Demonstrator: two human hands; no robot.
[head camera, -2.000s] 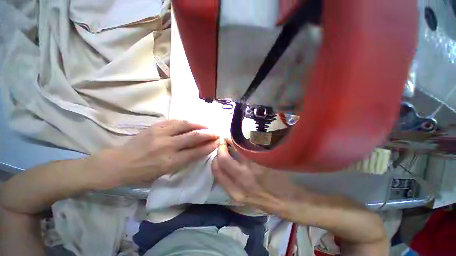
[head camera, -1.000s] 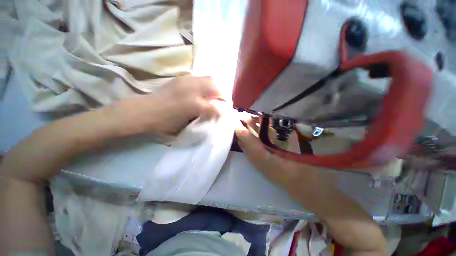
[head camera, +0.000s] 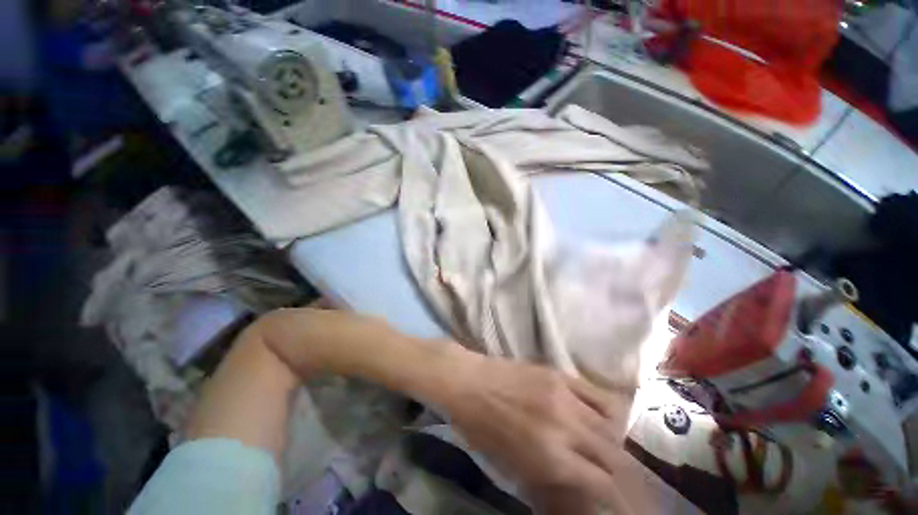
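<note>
The cream garment (head camera: 468, 216) lies across the pale table, its legs spread to the back and its near part running toward the needle area. A whiter, blurred part of it (head camera: 604, 297) stands beside the lit needle area. My left hand (head camera: 539, 422) is blurred, palm down at the garment's near edge; whether its fingers grip the cloth cannot be told. A blurred skin-toned patch at the bottom edge, right of it, may be part of my right hand. The red-and-white sewing machine head (head camera: 740, 337) is at the right.
Red-handled scissors (head camera: 753, 461) lie below the machine head. Another sewing machine (head camera: 292, 91) stands at the back left. A metal trough (head camera: 745, 166) runs behind the table, with orange cloth (head camera: 760, 70) beyond. Piled garments (head camera: 171, 277) are left of the table.
The view has swung up and left, showing more table and the floor. My left hand has left the needle area and is nearer the table's front edge. The strip is no longer clearly seen.
</note>
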